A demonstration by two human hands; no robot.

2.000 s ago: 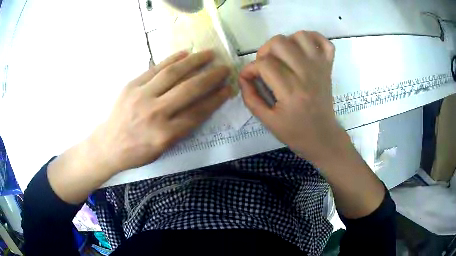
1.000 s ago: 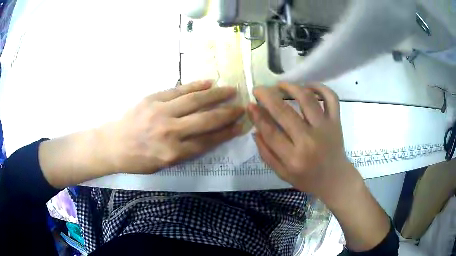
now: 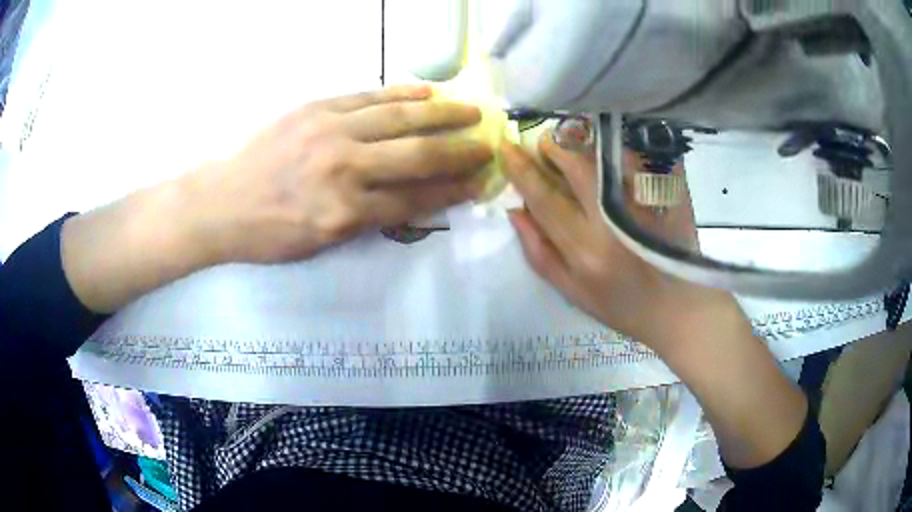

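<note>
The pale fabric band (image 3: 492, 180) looks yellow under the lamp and lies on the white table beside the machine head. My left hand (image 3: 345, 175) lies flat on the band with its fingers pointing right. My right hand (image 3: 590, 235) is at the band's right edge, fingers bent and close to my left fingertips; part of it is behind the machine's metal guard. Whether its fingers pinch the fabric is hard to tell. The presser foot and needle are hidden.
The machine head (image 3: 600, 50) fills the upper right, with ribbed tension knobs (image 3: 660, 190) and a curved metal guard (image 3: 690, 265). The white lamp (image 3: 437, 40) is at the top. A printed ruler (image 3: 400, 358) runs along the table's front edge. A floral item (image 3: 125, 415) is lower left.
The view has shifted so that the machine head fills the upper right. Both hands have moved up the table with the band, closer to the lamp; less of the band shows.
</note>
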